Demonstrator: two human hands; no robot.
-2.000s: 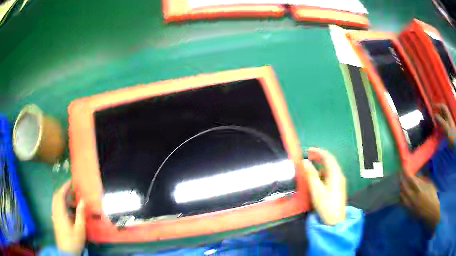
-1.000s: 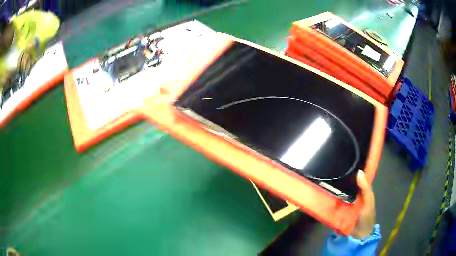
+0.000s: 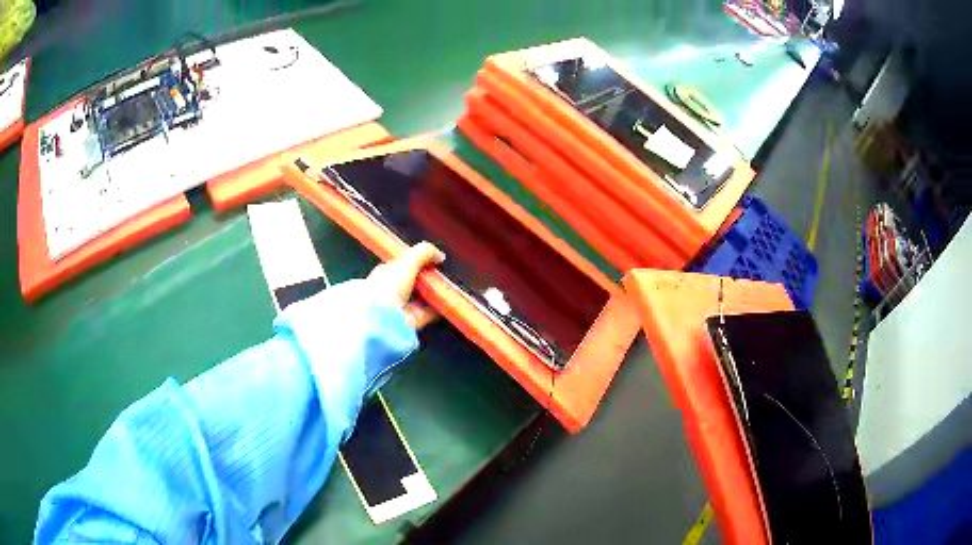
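My left hand (image 3: 410, 282), in a blue sleeve from the lower left, grips the near long edge of an orange foam tray (image 3: 592, 378). That tray holds a glossy dark screen (image 3: 501, 250), with thin cables and a small white piece along its near edge. A second foam tray (image 3: 682, 367) stands tilted at the lower right, cut off by the picture's bottom. Its black screen (image 3: 794, 426) carries a thin curved wire. My right hand is not in view.
A stack of foam trays (image 3: 565, 160) stands behind, beside a blue perforated crate (image 3: 762, 250). A white panel (image 3: 320, 96) with electronic parts lies in foam at upper left. A long adhesive sheet (image 3: 384, 458) lies under my sleeve. The bench edge and grey floor are at right.
The tray with the curved wire has moved to the lower right, and my right hand has left the picture. My left hand has come into view, gripping another tray. The view has shifted.
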